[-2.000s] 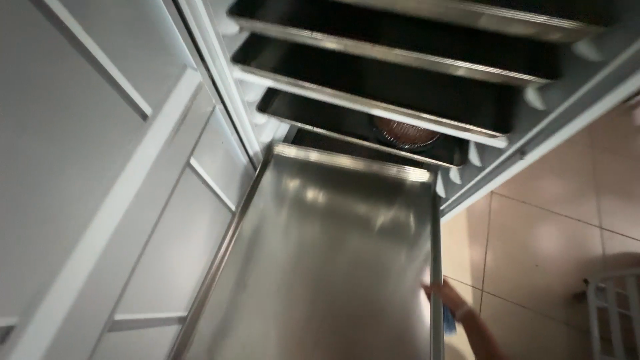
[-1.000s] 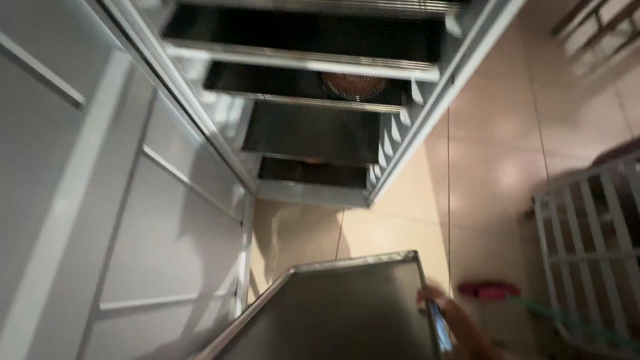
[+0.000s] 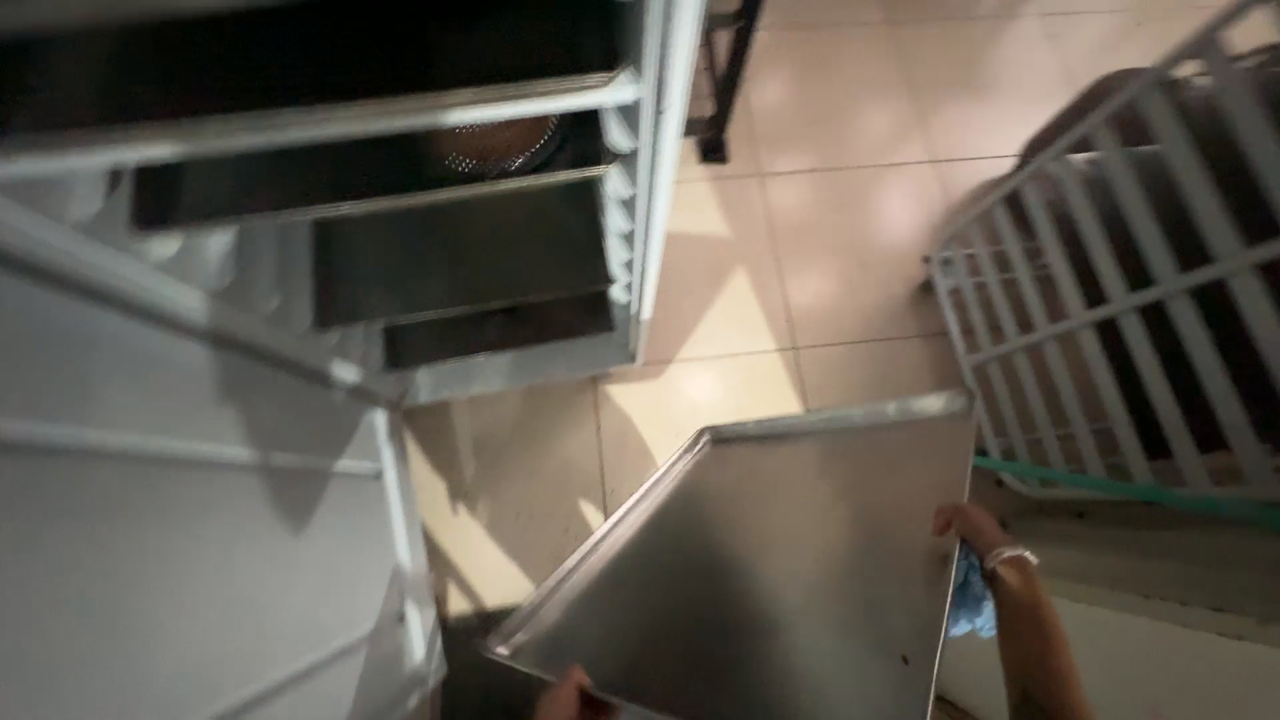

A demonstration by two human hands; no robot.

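A large metal baking tray (image 3: 780, 570) with a low rim is held over the floor, in front of an upright cabinet with stacked trays. My right hand (image 3: 972, 532), with a band at the wrist, grips its right edge; a blue cloth (image 3: 970, 595) shows beneath that hand. At the bottom edge of the view, my left hand (image 3: 570, 695) holds the tray's near left rim, mostly out of frame. One cabinet tray (image 3: 465, 240) lies low in the slots. Above it, a round mesh-like item (image 3: 500, 143) sits on another shelf, blurred.
The grey cabinet door (image 3: 180, 560) stands open at the left. A white slatted rack (image 3: 1130, 270) is at the right, with a green strip (image 3: 1130, 490) along its lower edge. A dark metal frame leg (image 3: 722, 110) stands on the tiled floor (image 3: 850, 230) beyond the cabinet.
The tray has come away from the cabinet front and now is over the floor, turned towards the right. My left hand has come into view. The view has swung right.
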